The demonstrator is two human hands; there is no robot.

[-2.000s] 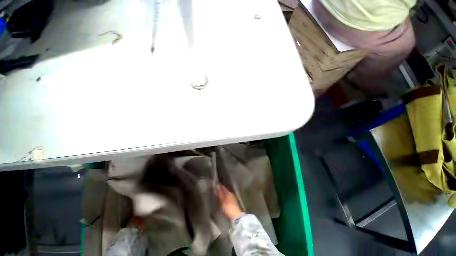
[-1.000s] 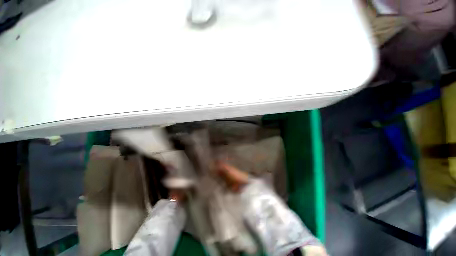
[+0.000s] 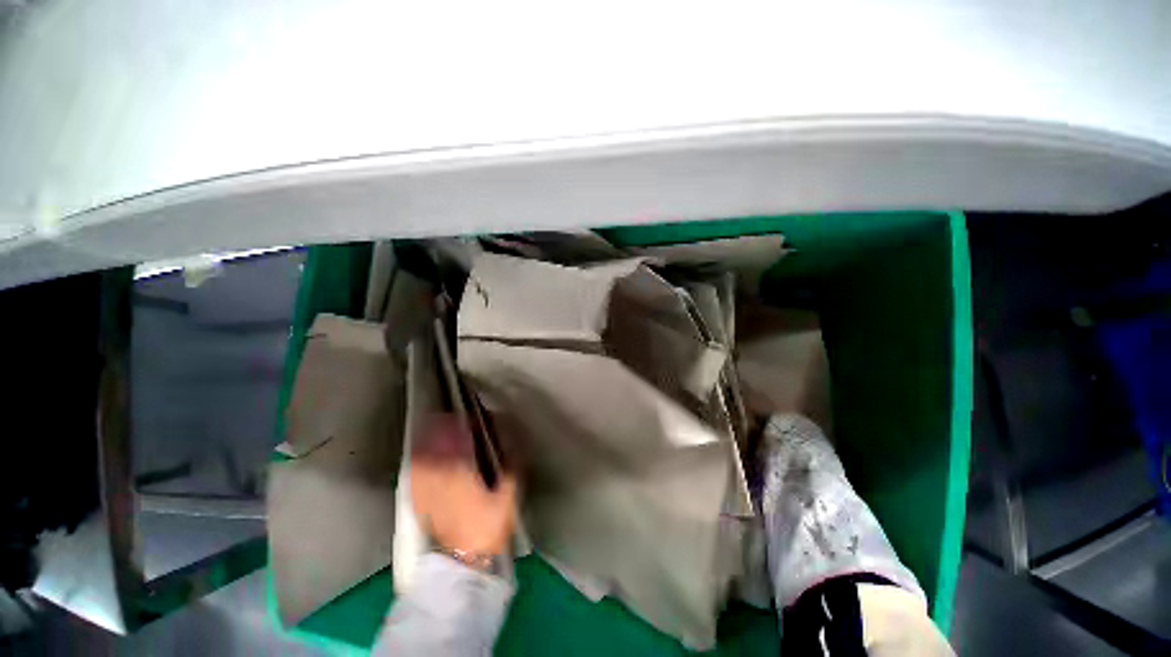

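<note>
Grey-beige panels (image 3: 616, 436) lie and stand loosely, some folded or tilted, inside a green plastic crate (image 3: 959, 424). My left hand (image 3: 465, 494) is blurred and lies against upright panels left of the crate's middle; its fingertips are unclear, so I cannot tell whether it grips one. My right sleeve, stained pale grey, reaches into the crate on the right side. My right hand is hidden behind or under the panels.
A white table (image 3: 578, 167) overhangs the crate's far side. Dark frame bars (image 3: 118, 449) stand left of the crate, and more dark bars are at the right. Something blue (image 3: 1136, 347) shows at the right edge.
The view has moved closer over the crate, and the table's corner has left the picture. The panels have shifted and spread. My right hand, visible before, is now hidden among them.
</note>
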